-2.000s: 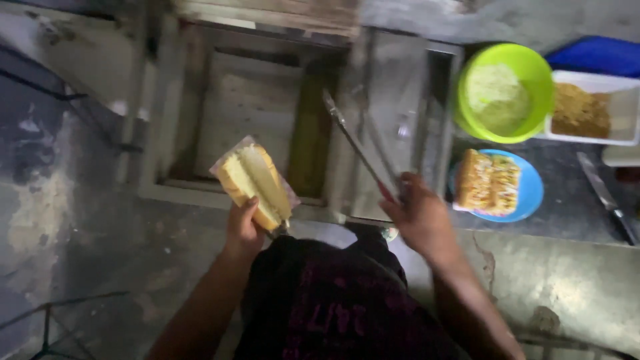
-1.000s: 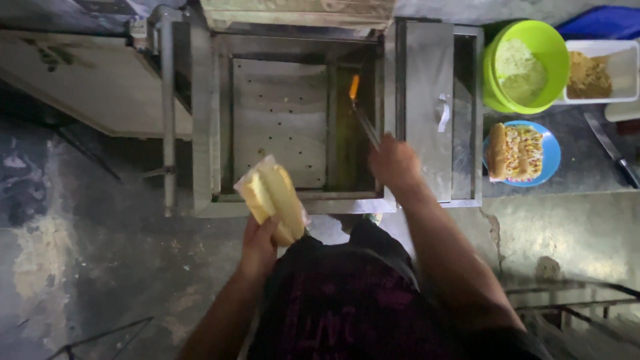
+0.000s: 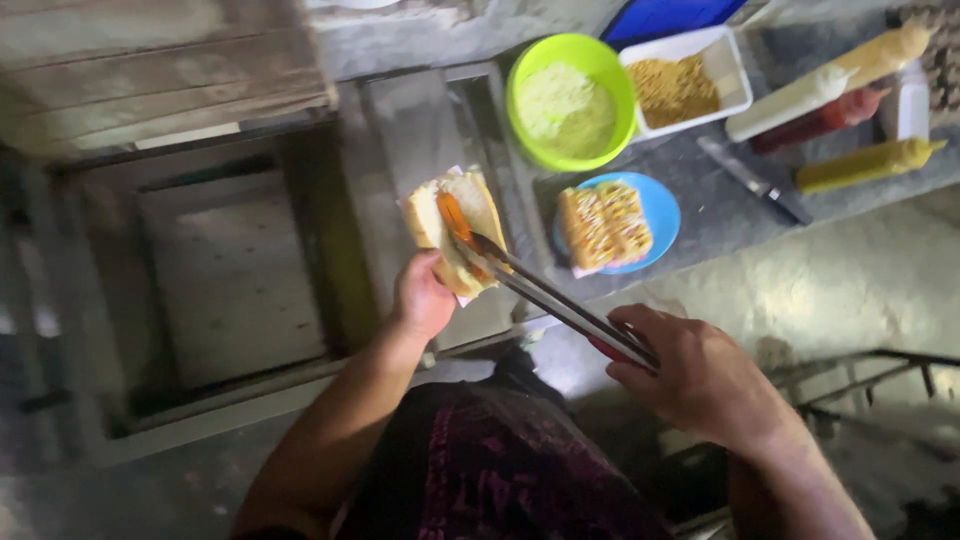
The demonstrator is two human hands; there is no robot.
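Observation:
My left hand holds an opened hot dog bun from below, with a napkin or paper partly showing under it. Metal tongs are in my right hand, their tips inside the bun and on an orange-red sausage that lies along its fold. Just right of the bun, two topped hot dogs sit side by side on a blue plate.
Left is a metal steamer or fryer basin. A green bowl of shredded food and a white tub of brown crumbs stand behind the plate. A knife and several squeeze bottles lie to the right.
The tongs have brought the sausage from over the basin into the bun. Both hands have moved right, nearer the blue plate. The view has shifted right.

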